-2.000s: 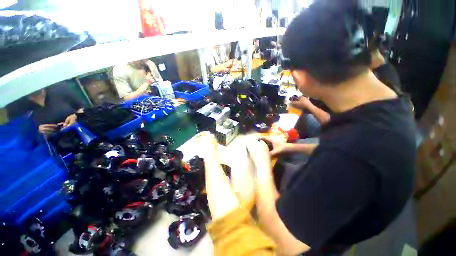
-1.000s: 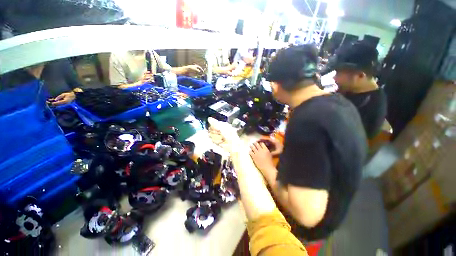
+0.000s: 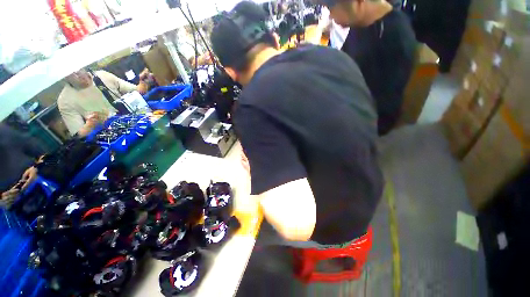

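Observation:
Neither of my hands is in view. Many black round housings point(image 3: 168, 235) lie piled on the pale bench top at the left and centre. Several show silvery ring boards point(image 3: 187, 277) inside and short red wires point(image 3: 104, 212). One housing point(image 3: 164, 280) lies at the near edge of the pile, with its open face up. Two more housings stand at the pile's right side, one behind the other point(image 3: 219, 196). Small details inside the housings are blurred.
A metal box-like fixture point(image 3: 210, 138) stands behind the pile. Blue trays point(image 3: 168, 97) hold parts at the back left. A seated person in black point(image 3: 314, 127) leans over the bench on a red stool point(image 3: 343, 261). Other people work alongside and opposite. Cartons point(image 3: 479, 98) stand far right.
The view has swung right and down. The outstretched arm with the mustard sleeve has left the picture. The neighbour in black now leans further over the bench, and the red stool shows.

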